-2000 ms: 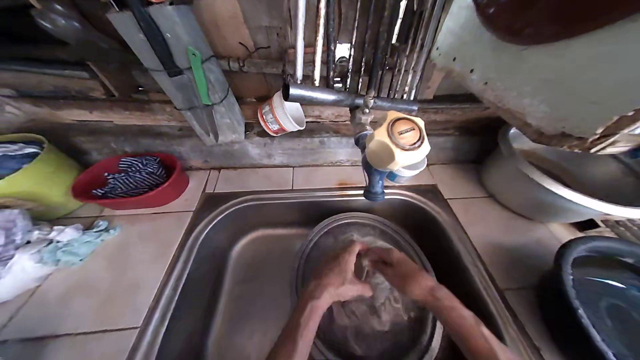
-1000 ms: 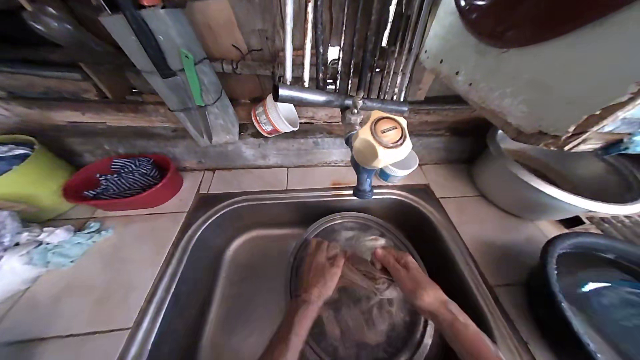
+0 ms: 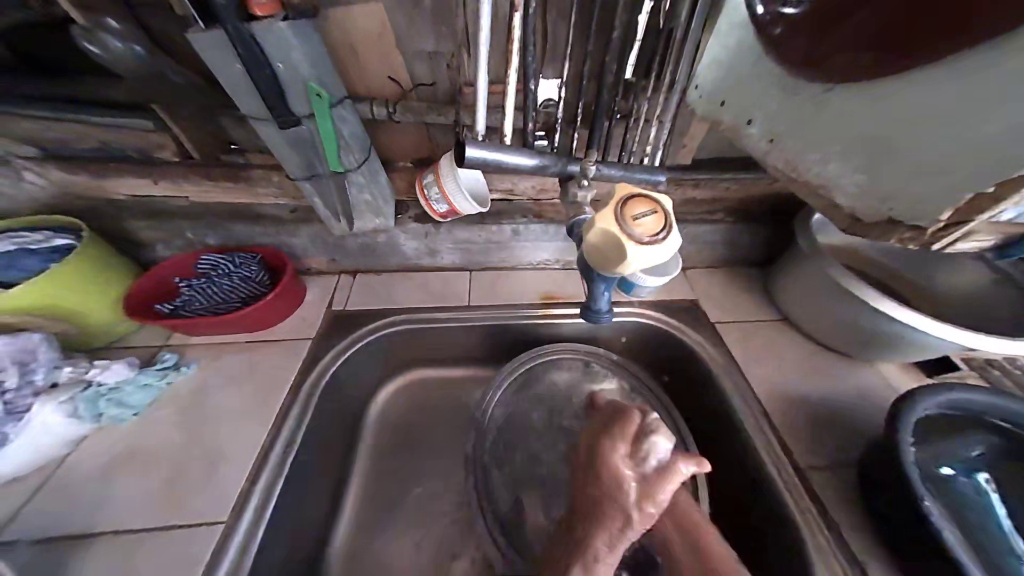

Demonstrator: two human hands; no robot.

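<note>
A round basin (image 3: 528,448) with murky water stands in the right part of the steel sink (image 3: 384,320). Over its right side my two hands are pressed together. My left hand (image 3: 612,456) lies on top, clasped on a wet, whitish cloth (image 3: 654,444) that bulges out between the hands. Mostly hidden under it, my right hand (image 3: 680,500) also touches the cloth; its fingers are hard to make out. The blue faucet (image 3: 598,292) with a cream knob (image 3: 632,230) is above the basin's far rim, and no water is seen running from it.
At left stand a red tub (image 3: 216,320) with striped cloth, a green bucket (image 3: 88,280) and a pile of clothes (image 3: 72,400). A large metal basin (image 3: 872,296) and a dark tub of water (image 3: 904,448) are at right. Knives hang in a wall holder (image 3: 304,120).
My hands were apart over the middle of the basin with the cloth spread between them. Now they are pressed together at its right side, the cloth bunched up.
</note>
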